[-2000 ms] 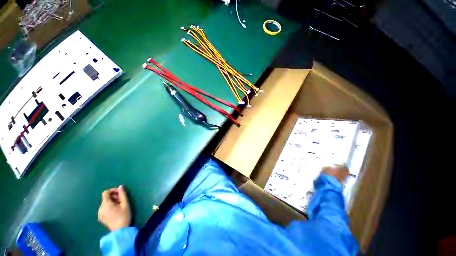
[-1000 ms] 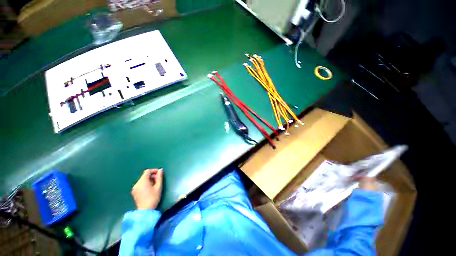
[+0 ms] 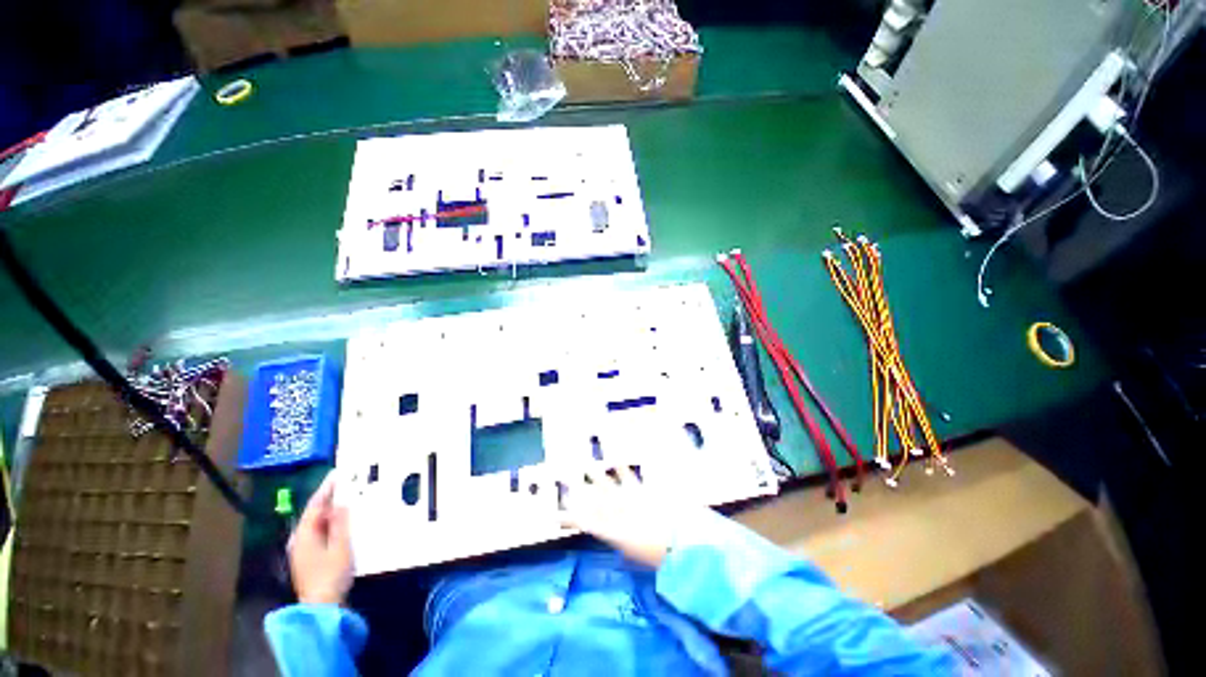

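A white cut-out metal panel (image 3: 569, 357) lies flat at the bench's front edge, partly over my lap. My left hand (image 3: 321, 545) grips its lower left edge, thumb near the top face. My right hand (image 3: 615, 513) is blurred and lies over the panel's lower middle; I cannot tell whether its fingers hold anything. The black electric screwdriver (image 3: 753, 377) lies by the panel's right edge, partly hidden.
Behind lies another white panel (image 3: 582, 179). Red leads (image 3: 791, 364), orange-yellow leads (image 3: 880, 351) and a yellow tape roll (image 3: 1051, 345) are at right. A blue screw tray (image 3: 286, 413) and divider box (image 3: 106, 529) are at left. An open carton (image 3: 1032, 556) stands lower right.
A white panel has come out of the carton onto the bench front. My right hand has moved left from the carton to it. My left hand now holds its edge. The view has swung left.
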